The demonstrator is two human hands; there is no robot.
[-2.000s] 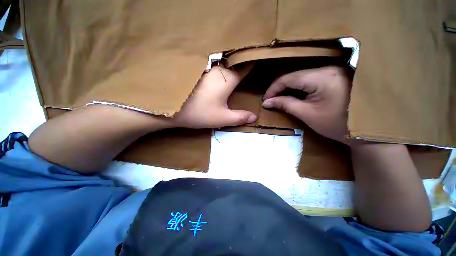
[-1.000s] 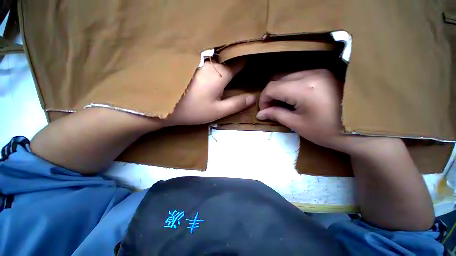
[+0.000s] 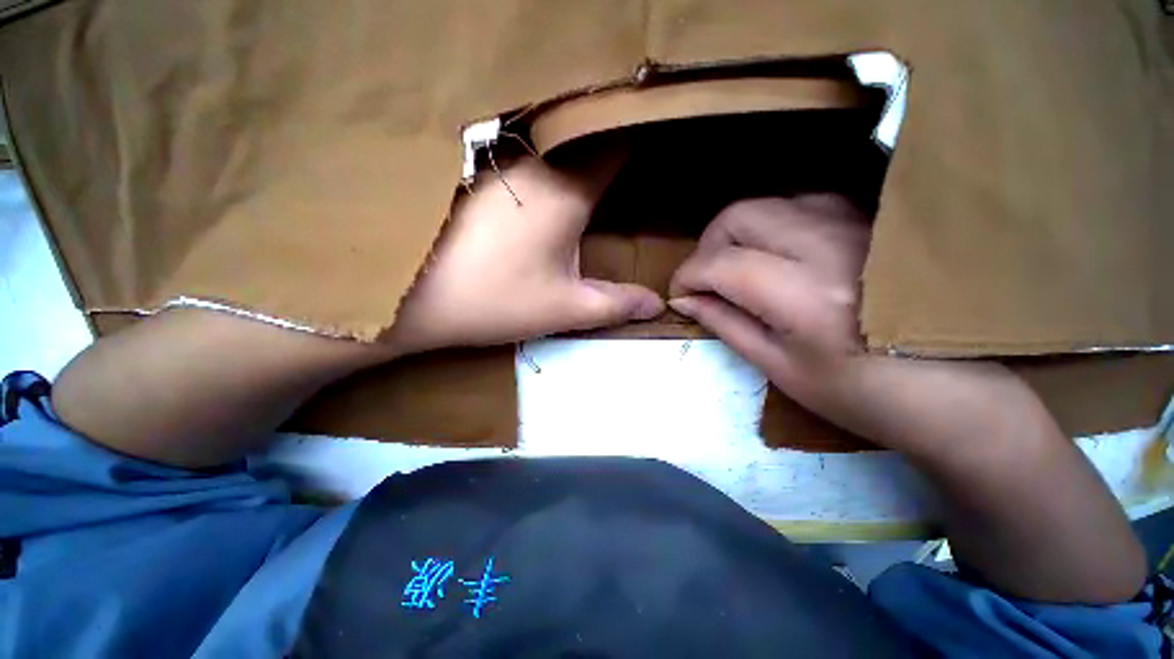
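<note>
The brown bag body panel (image 3: pixel 283 180) lies across the table, its cut-out opening in front of me. Both my hands reach under its upper layer through the opening. My left hand (image 3: pixel 521 264) has its thumb on the edge of the lower layer (image 3: pixel 444 393); its other fingers are hidden under the panel. My right hand (image 3: pixel 779 277) pinches that same edge at the centre seam, its fingertips close to my left thumb. White reinforcement tabs show at the left corner (image 3: pixel 482 133) and right corner (image 3: pixel 881 70). Loose threads hang at the left corner.
The white tabletop (image 3: pixel 637 399) shows through the lower notch and along the near edge. A dark apron (image 3: pixel 567 554) and blue sleeves lie close below the table edge. A brown strip (image 3: pixel 695 110) curves inside the opening.
The panel's upper layer and its opening have shifted left and slightly up. My right fingertips have moved down to the lower layer's edge, and my left thumb has moved down beside them.
</note>
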